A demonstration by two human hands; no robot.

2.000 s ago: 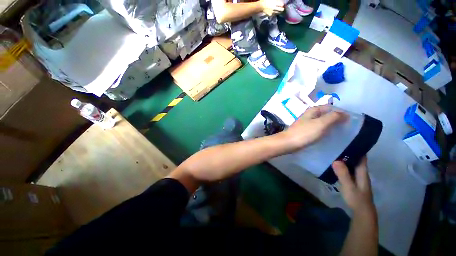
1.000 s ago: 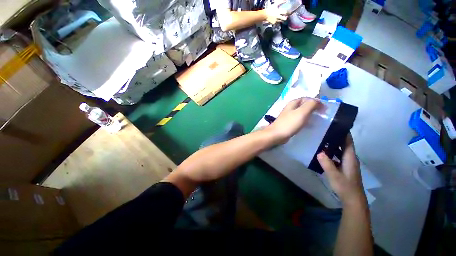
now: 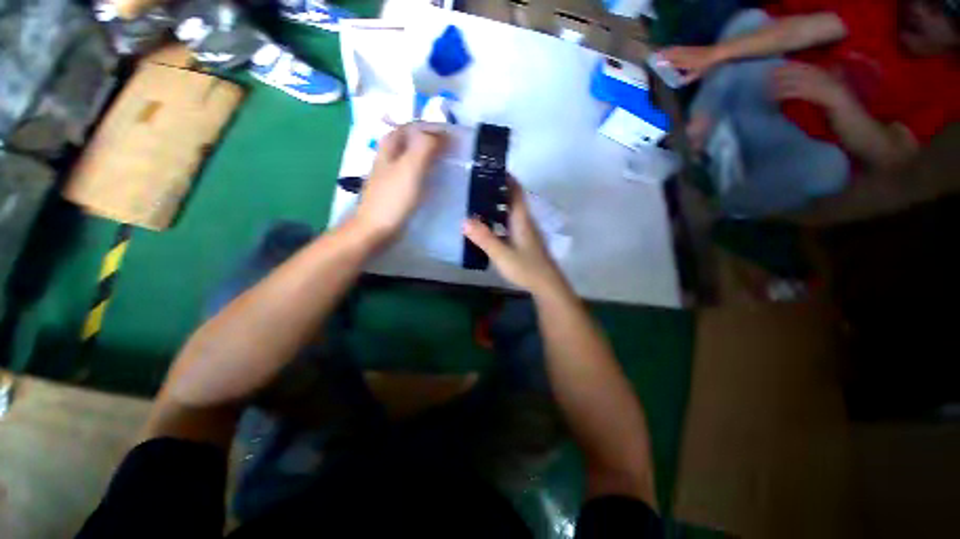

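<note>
A product with a translucent body (image 3: 448,195) and a black end band (image 3: 487,195) is held above the white board. My right hand (image 3: 510,237) grips the black end, thumb on its near face and fingers behind it. My left hand (image 3: 405,168) is at the far left part of the translucent body, fingers bent together; blur hides whether it pinches the body or a film on it.
The white board (image 3: 621,258) bears a blue lump (image 3: 450,51), a blue-and-white box (image 3: 634,102) and white papers. A person in a red top (image 3: 884,79) sits at the right. Flattened cardboard (image 3: 156,137) lies on the green floor, left.
The view has swung to the right, bringing in the seated person in red. The product now stands more upright in view, its black band near vertical. Both hands remain at it.
</note>
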